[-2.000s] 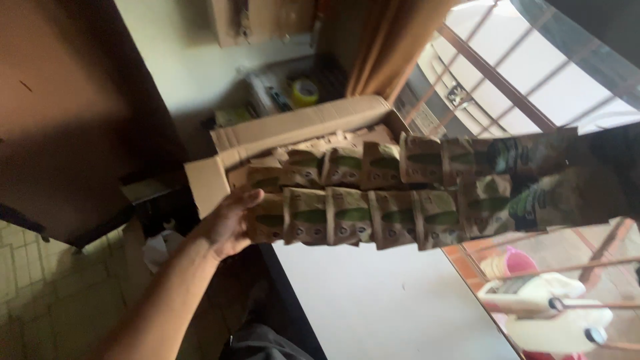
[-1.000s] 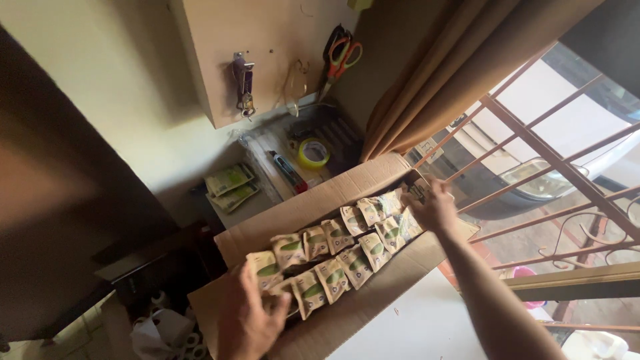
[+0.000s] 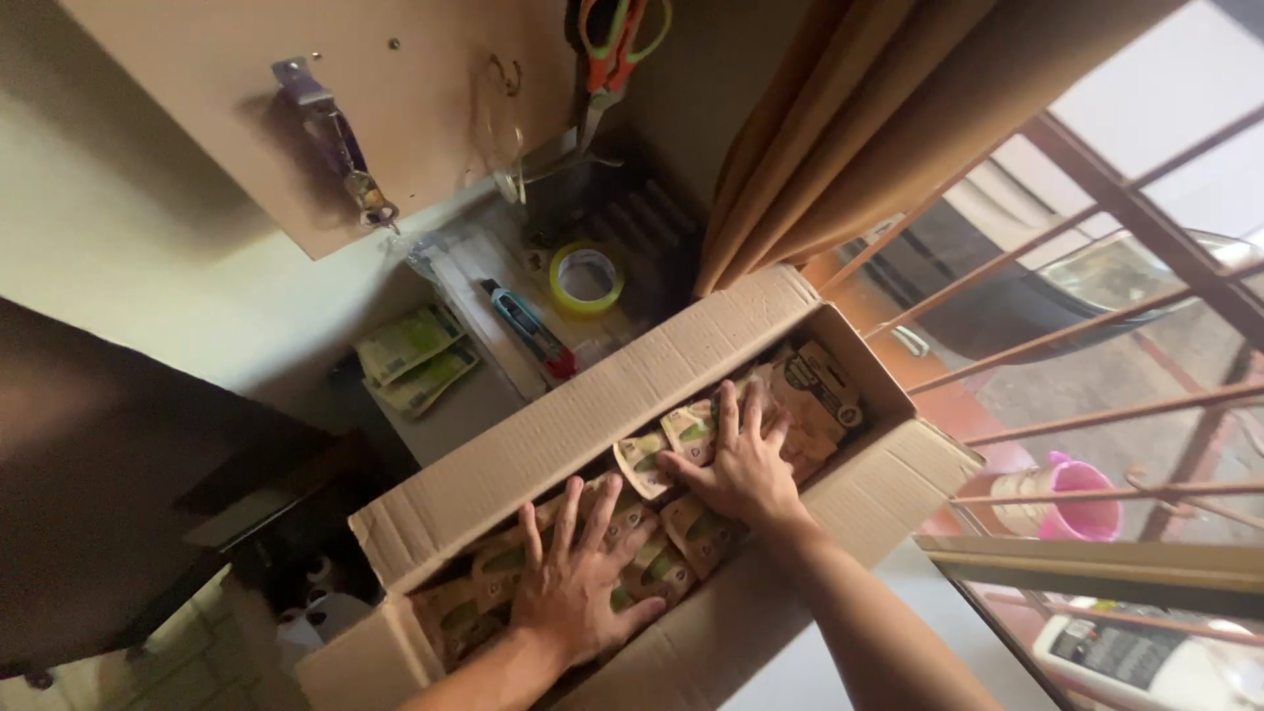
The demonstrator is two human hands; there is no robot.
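Note:
Rows of small brown-and-green printed packets point(image 3: 647, 462) lie inside an open cardboard box point(image 3: 592, 415). My left hand point(image 3: 576, 583) rests flat on the packets in the lower left half of the box, fingers spread. Farther up and right, my right hand point(image 3: 743, 464) presses on the packets with its fingers apart. Neither hand grips anything. Beyond the right fingertips, a packet with dark printing point(image 3: 820, 385) shows near the box's far right end. Both palms hide the packets under them.
Behind the box are a roll of yellow tape point(image 3: 587, 279), a utility knife point(image 3: 528, 326) and green packets point(image 3: 410, 346). Scissors point(image 3: 614, 49) and keys point(image 3: 370, 202) hang above. A brown curtain point(image 3: 829, 128) and a barred window point(image 3: 1086, 415) stand at right; a white surface point(image 3: 879, 642) lies below.
The packet strips, held in the air two seconds ago, now lie in the box. My right hand has moved from the box's far right end toward its middle; both hands now lie on the packets.

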